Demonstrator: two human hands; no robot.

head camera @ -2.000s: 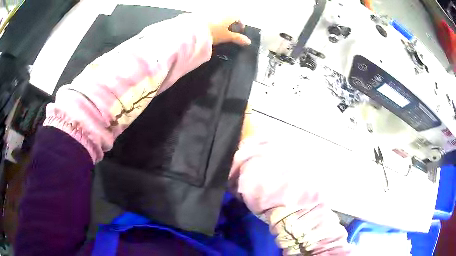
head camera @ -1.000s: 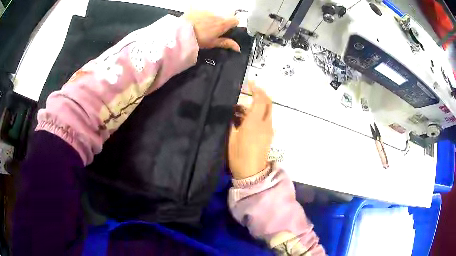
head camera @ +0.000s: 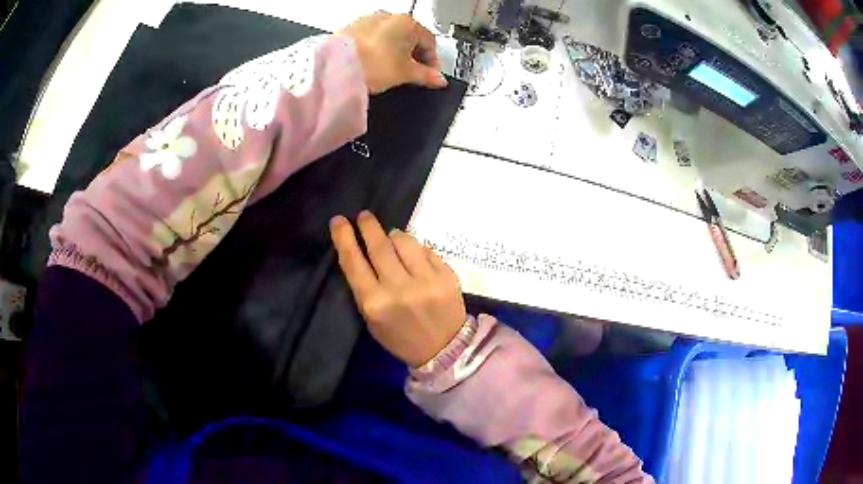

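Note:
The black bag panel [head camera: 312,227] lies on the table's left part and hangs over its front edge towards the lap. A small silvery zip slider [head camera: 361,148] shows on it. My left hand [head camera: 397,52] is at the panel's far corner, fingers bent down onto the edge beside the needle area; I cannot tell if the fingertips pinch the cloth. My right hand [head camera: 402,288] lies flat on the panel's right edge, fingers apart, palm down. The presser foot area [head camera: 464,57] is just right of my left hand, its details hard to tell.
The sewing machine's control panel [head camera: 724,80] is at the upper right. Thread snips [head camera: 719,236] lie on the right of the table. A printed ruler scale [head camera: 606,274] runs along the front edge. A blue tub [head camera: 674,397] holds white sheets [head camera: 738,425]. More black fabric [head camera: 142,85] lies far left.
My right hand has moved from beside the panel's edge to on top of it, further left. The panel's near part has shifted left. My left hand stays at the far corner.

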